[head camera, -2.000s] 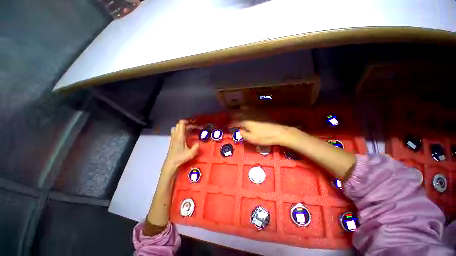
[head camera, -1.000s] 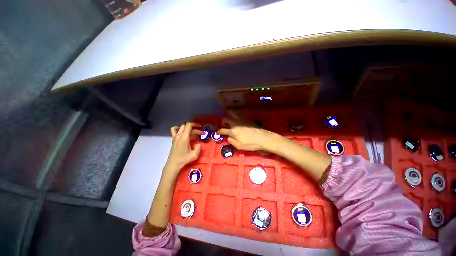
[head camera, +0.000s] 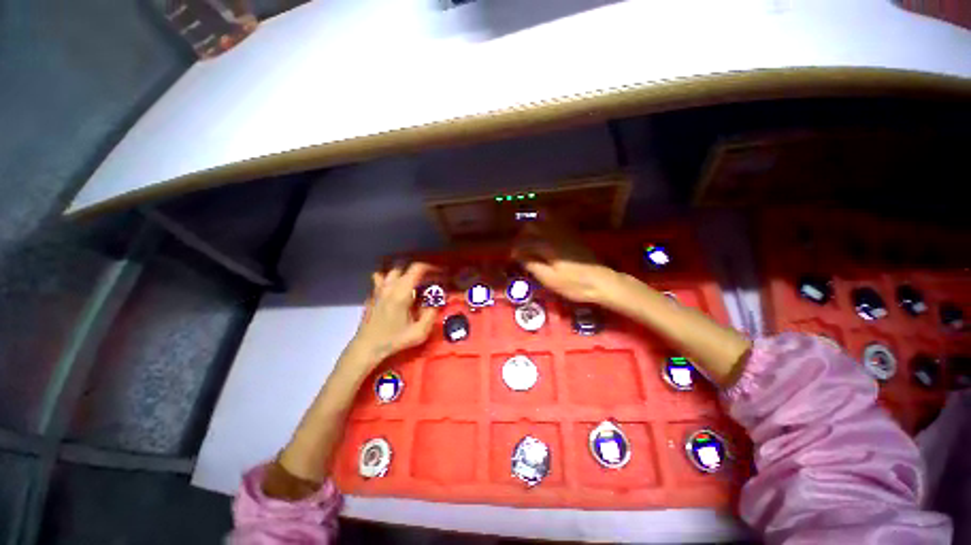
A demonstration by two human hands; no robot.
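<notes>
A red compartment tray holds several round watch units. My left hand is at its back left; thumb and fingertips are around a unit with a patterned lit screen. Whether they grip it is unclear. Two units with blue-white lit screens lie to its right. My right hand reaches over the tray's back rows, its fingertips blurred behind the rightmost of these; whether it holds anything is unclear. A dark unit, a pale disc and a silver ringed part lie in pockets.
A low tan-fronted box with green lights and glowing digits stands behind the tray. A second red tray with round units is at right. A white shelf with a tan edge overhangs the bench. A white tabletop shows at left.
My right hand has moved from the lit units to behind them. Two lit units now lie apart to the right of my left hand. The leftmost unit's screen shows a different pattern. The view has shifted.
</notes>
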